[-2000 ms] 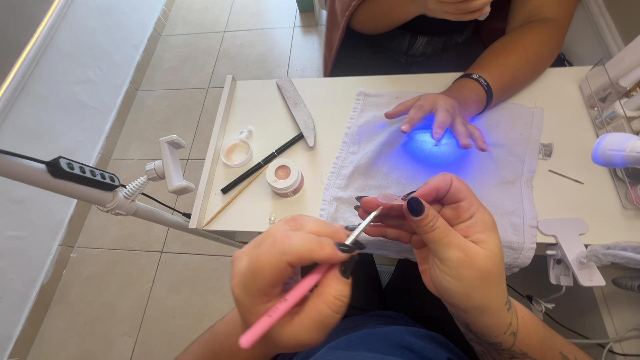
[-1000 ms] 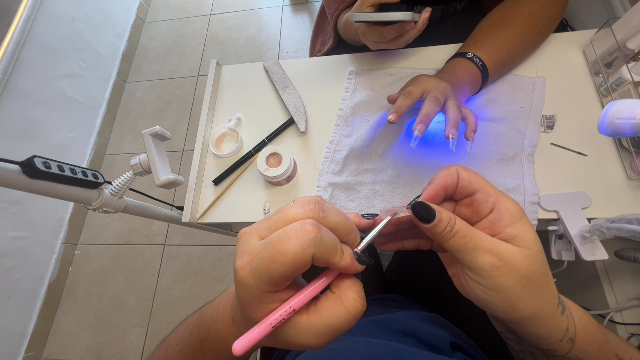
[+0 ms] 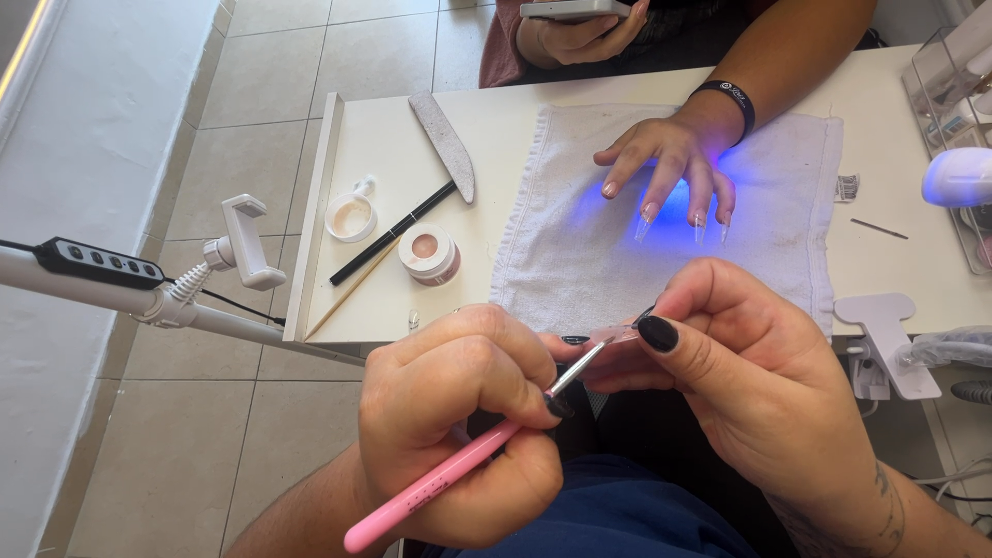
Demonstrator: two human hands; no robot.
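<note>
My left hand [image 3: 457, 418] grips a pink-handled brush [image 3: 442, 480] with a metal ferrule, slanting up to the right. Its tip touches a small translucent pinkish nail tip [image 3: 612, 333] at the fingers of my right hand [image 3: 744, 372]. The right thumb and fingers pinch around that piece; their exact hold is partly hidden. Beyond, another person's hand [image 3: 674, 163] spreads over a white towel [image 3: 566, 232], lit blue from beneath, with long clear tips on several nails. An open jar of pink product [image 3: 428, 254] stands left of the towel, near a small white dish [image 3: 351, 217].
A grey nail file [image 3: 446, 143], a black pen-like tool [image 3: 391, 232] and a thin wooden stick [image 3: 353, 288] lie at the table's left. A phone holder [image 3: 252, 240] on a pole is beside it. At right are a white clamp [image 3: 887, 341], a white lamp head [image 3: 961, 177] and a clear organizer [image 3: 922, 85].
A phone has come into view in the other person's second hand. That person's spread hand now shows its clear nail tips. My hands keep hold of the brush and nail tip.
</note>
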